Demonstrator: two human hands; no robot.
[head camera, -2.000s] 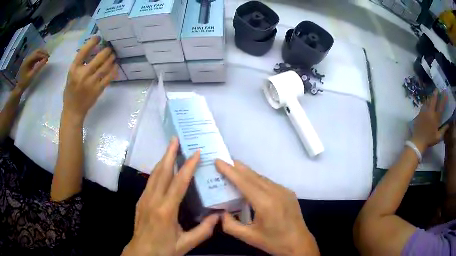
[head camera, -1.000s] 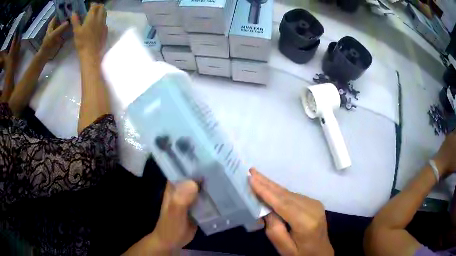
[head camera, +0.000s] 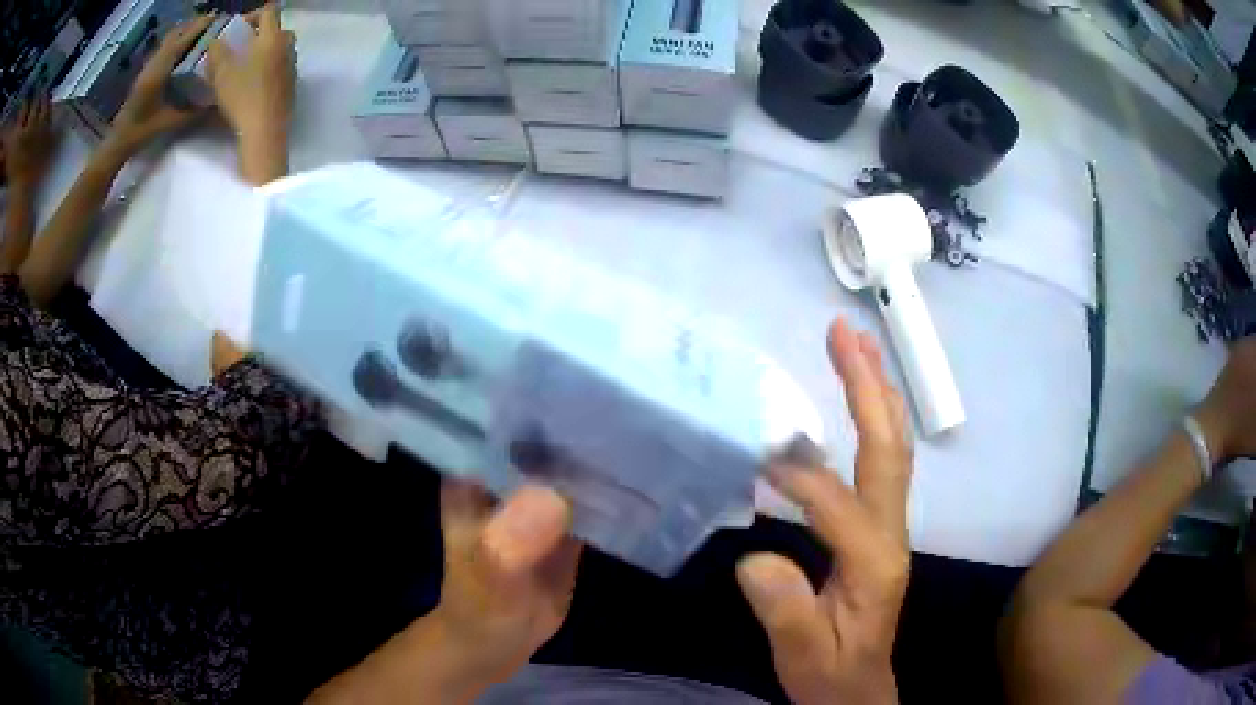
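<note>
A light blue retail box (head camera: 482, 372) with dark fan pictures is held up in front of me, tilted and blurred by motion. My left hand (head camera: 510, 579) grips its lower side, thumb on the pictured face and fingers partly hidden. My right hand (head camera: 847, 537) is at the box's right end with fingers spread, the index finger at or very near that end; contact is unclear. The white mini fan (head camera: 902, 310) lies on the white foam sheet (head camera: 716, 289) to the right.
Finished boxes (head camera: 565, 90) are stacked at the back. Black inserts (head camera: 950, 124) stand behind the fan, with small black parts (head camera: 957, 227) beside them. A neighbour's hands (head camera: 248, 83) hold a box at the left. Another person's arm (head camera: 1129, 551) is at the right.
The box has turned from steeply slanted to flatter, its left end lower. The white flap that stood up at that end no longer shows upright. My right hand's fingers have spread and risen.
</note>
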